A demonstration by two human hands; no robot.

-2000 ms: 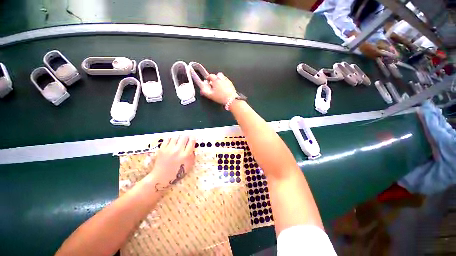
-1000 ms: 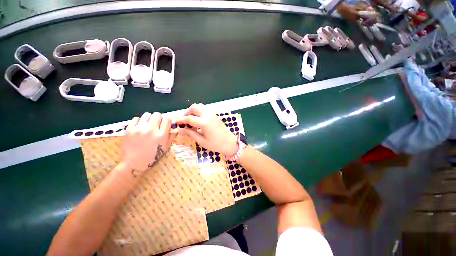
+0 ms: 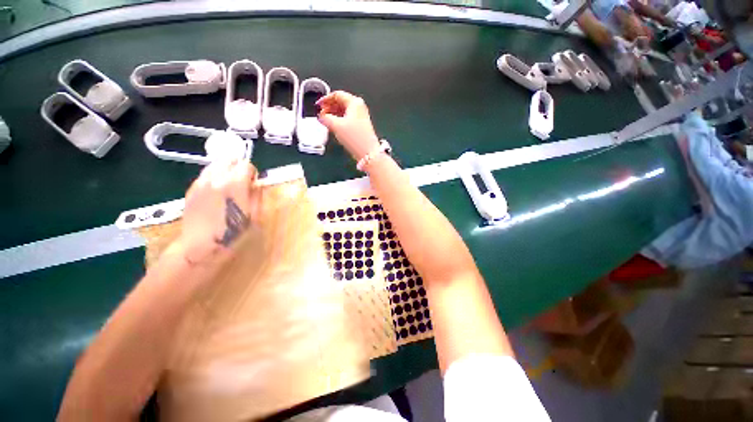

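Observation:
My left hand [image 3: 216,206] grips the upper edge of a tan backing sheet [image 3: 281,288], which is blurred and partly raised. Its fingertips overlap the solid end of a white housing [image 3: 177,142] lying on the belt; contact is unclear. A pale strip with black dots [image 3: 149,216] shows left of the hand. My right hand [image 3: 347,124] is over the belt, fingers bent, beside the rightmost housing of a close row [image 3: 312,128]; whether it holds a pad is too small to tell. Sheets with rows of black pads [image 3: 409,297] lie right of the backing sheet.
More white housings [image 3: 78,128] lie at the left and at the far right [image 3: 541,114] of the dark green belt. One housing [image 3: 483,189] rests on the near green ledge. A metal rail [image 3: 545,148] edges the belt. People's arms show at upper right; brown cartons [image 3: 586,330] stand below right.
My right hand has gone from the pad strip out to the housing row. My left hand has moved slightly forward and left, and the backing sheet has lifted and shifted with it.

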